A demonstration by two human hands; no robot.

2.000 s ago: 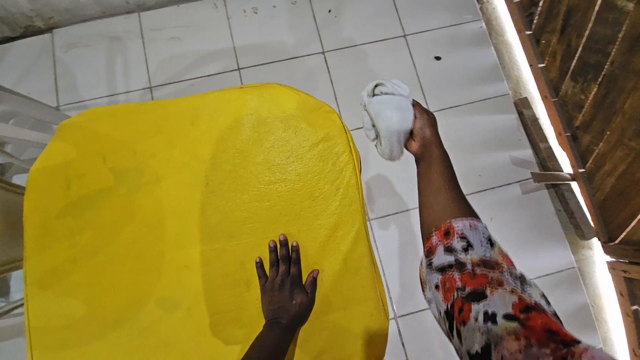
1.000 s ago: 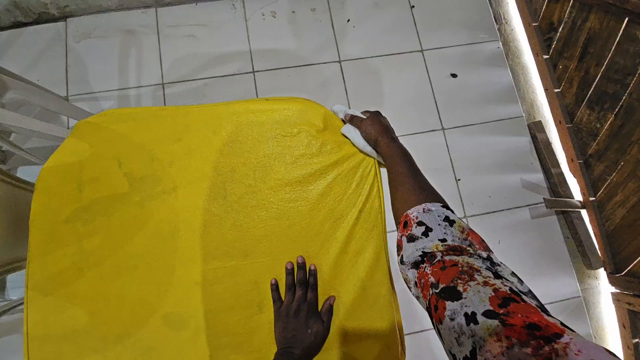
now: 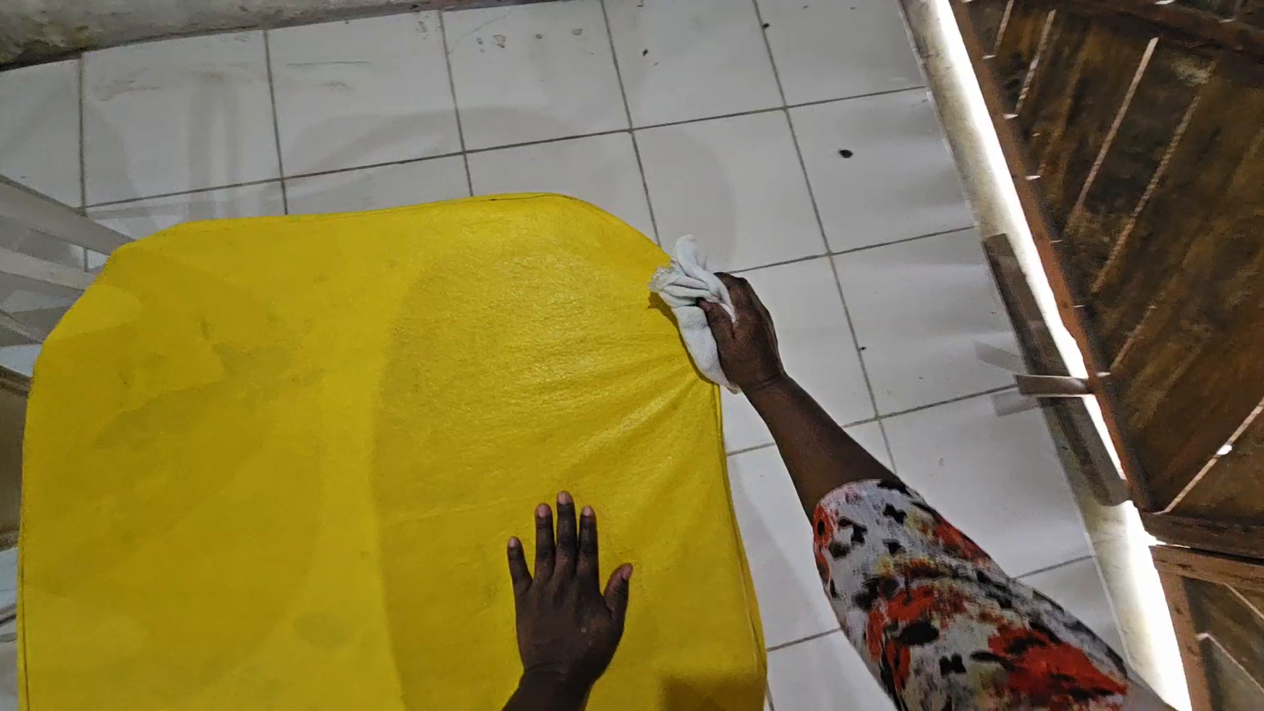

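Note:
A yellow cover [image 3: 296,444], smooth and slightly shiny, spreads over a broad piece with rounded corners; what lies beneath is hidden. My left hand [image 3: 570,617] rests palm down on it near the bottom centre, fingers apart and holding nothing. At the cover's upper right edge, my right hand [image 3: 746,331] grips a crumpled white cloth [image 3: 693,296], which touches the edge. Creases run in the cover from that spot towards the lower left. A damp-looking or darker patch shows across its middle.
White floor tiles [image 3: 711,188] surround the covered piece. White slats [image 3: 49,237], perhaps of a chair, stand at the left. On the right are a brown wooden slatted door or panel [image 3: 1165,247] and a small wooden strip [image 3: 1052,365] beside a light gap.
Two seconds ago my right hand held the cloth above the floor, off the cover; then it came to the cover's upper right edge and has since slid a little down along it. My left hand stays flat.

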